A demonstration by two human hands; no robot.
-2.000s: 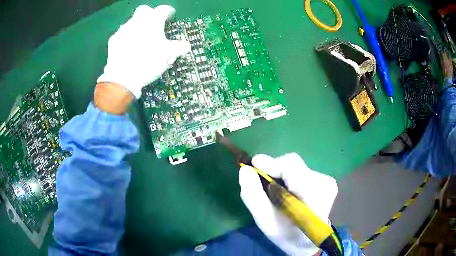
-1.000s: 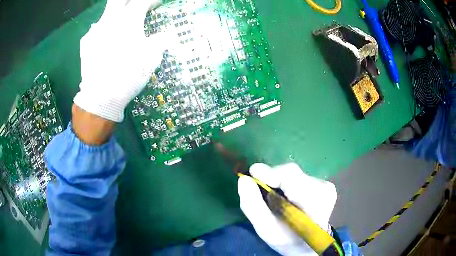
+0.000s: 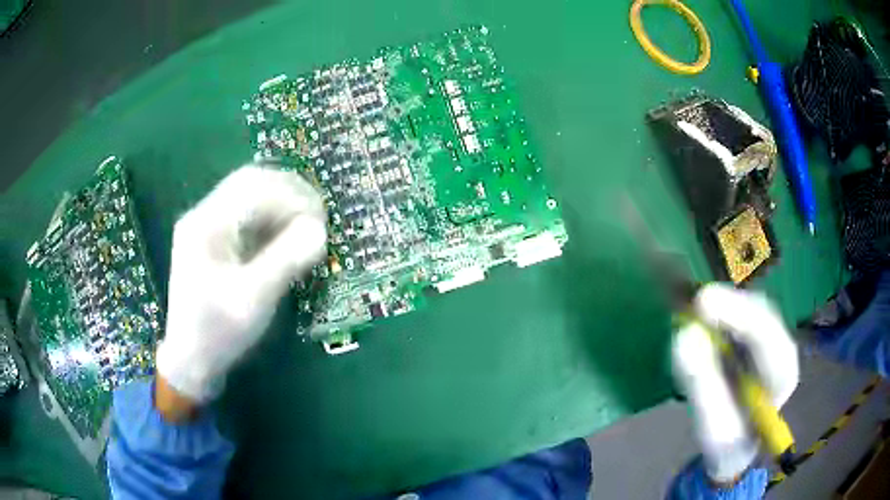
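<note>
A green circuit board (image 3: 390, 176) lies on the green mat, its white connectors along the near edge. My gloved left hand (image 3: 244, 264) is at the board's left edge, fingers curled together and overlapping its corner area; whether they hold a thin wire I cannot tell. My gloved right hand (image 3: 737, 376) is shut on the yellow soldering iron (image 3: 756, 400), right of the board and just below the stand. The iron's shaft and tip are blurred, pointing up-left, away from the board. The dark iron stand (image 3: 717, 156) holds a yellow-brown sponge (image 3: 744, 244) at its near end.
More green boards (image 3: 98, 293) lie at the left. A yellow tape ring (image 3: 670, 34) and a blue tube tool (image 3: 786, 137) lie beyond and beside the stand. Black round grilles (image 3: 844, 88) and another person's blue sleeve (image 3: 859, 332) are at the right edge.
My right hand has moved right with the iron, away from the board's near edge toward the stand. My left hand has come back toward me from the board, its fingers curling.
</note>
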